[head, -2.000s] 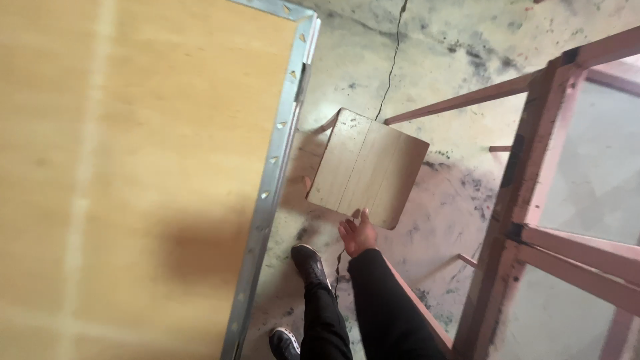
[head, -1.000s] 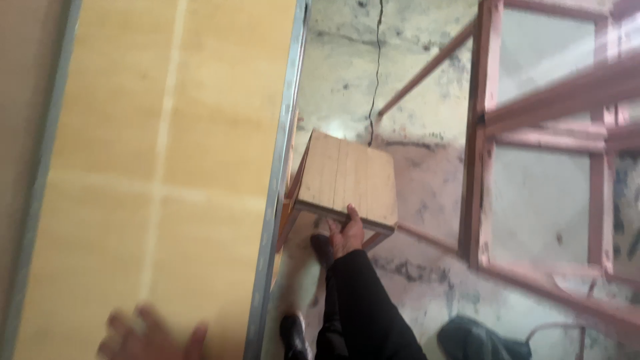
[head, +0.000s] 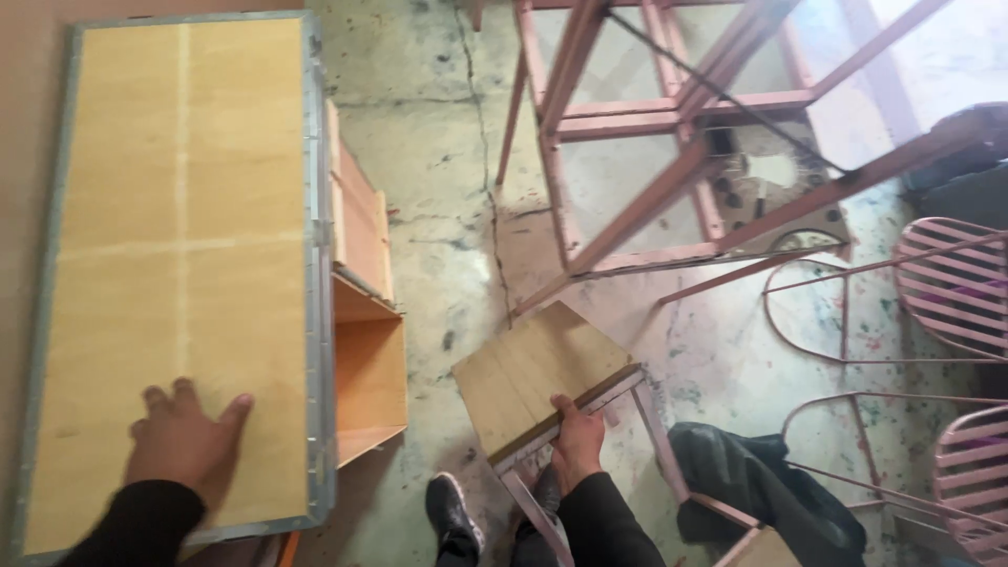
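Observation:
My left hand (head: pixel 185 441) lies with spread fingers over the lower part of a long wooden panel (head: pixel 244 315) edged in grey metal. Lower centre, my right hand (head: pixel 579 437) grips the near edge of a stool's square wooden seat (head: pixel 543 378), thumb on top and fingers beneath. The stool is tilted, and its pale metal legs (head: pixel 661 441) extend toward the bottom of the view. Under the panel's right side, an orange-brown wooden compartment (head: pixel 370 378) stands open.
Pink metal frames (head: pixel 622 122) stand upper right, near a cut-out board (head: pixel 776 181). Slatted pink metal chairs (head: pixel 953 291) are at the right. Dark cloth (head: pixel 748 480) lies by the stool legs. My shoe (head: pixel 453 512) is on the stained, cracked floor (head: pixel 417 268).
The stool has tilted and turned in my right hand, showing its legs. My left hand, out of view two seconds ago, is over the panel. The view has shifted, showing more at right.

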